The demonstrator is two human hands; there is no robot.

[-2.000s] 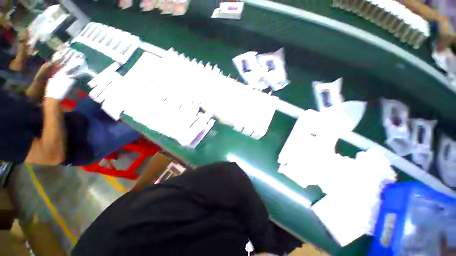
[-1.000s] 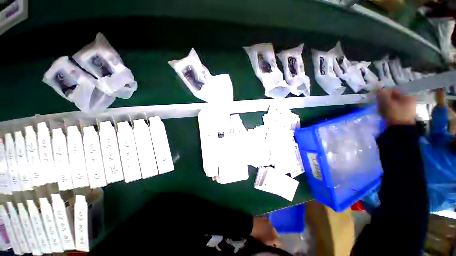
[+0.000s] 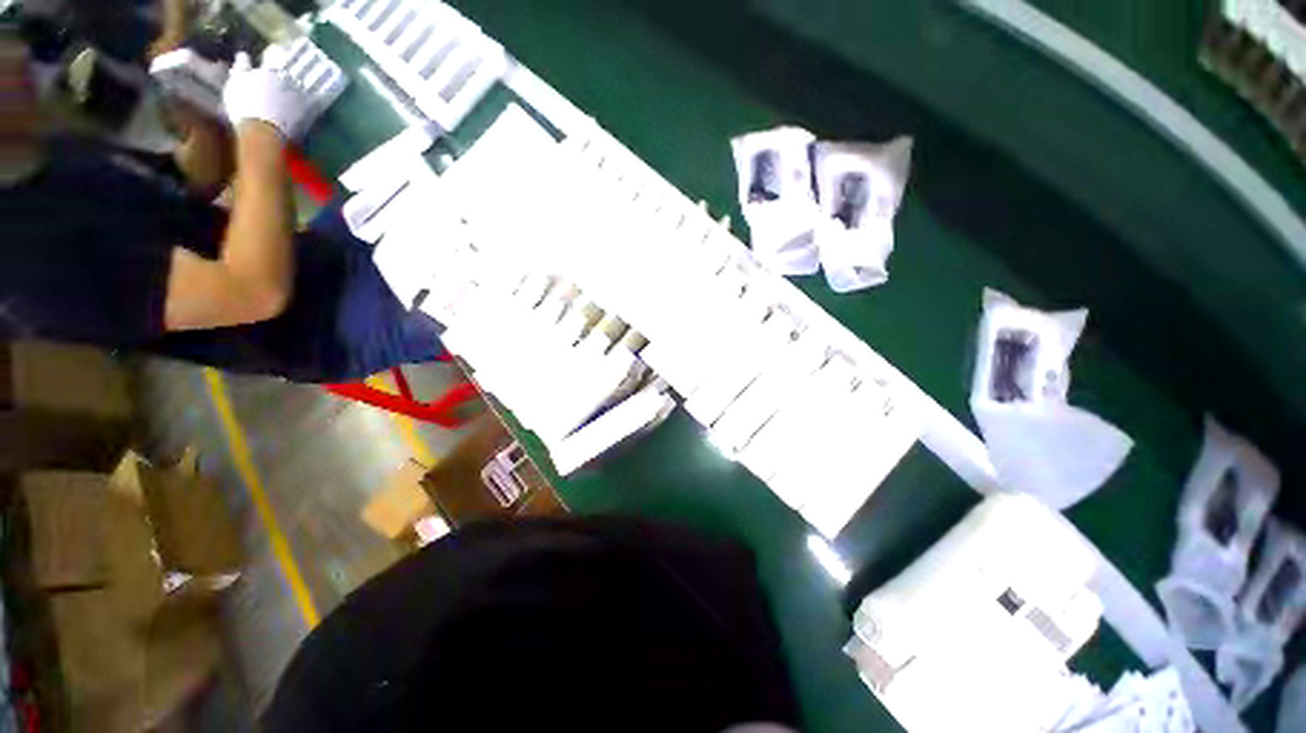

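Observation:
White retail boxes (image 3: 816, 444) stand in a tight long row along the belt rail, with a second shorter row (image 3: 552, 380) on the bench's near side. A stack of white card inserts (image 3: 974, 609) with a small dark slot lies at the lower right. Frosted bagged parts (image 3: 1026, 375) with dark shapes inside lie on the green belt. My dark sleeve (image 3: 559, 630) fills the bottom middle. Neither of my hands can be made out; only a small sliver of skin shows at the bottom edge.
A neighbouring worker (image 3: 143, 272) with white gloves sits at the left, holding white pieces. A white slotted tray (image 3: 430, 57) lies beyond the boxes. Brown cartons (image 3: 86, 530) stand on the floor at lower left. Pale metal rail (image 3: 974, 455) edges the belt. Leaflets (image 3: 1153, 709) lie at the lower right.
The view has swung back left from the blue bin, which is now out of frame, as is my right hand, seen near it one second ago. The box rows are central again.

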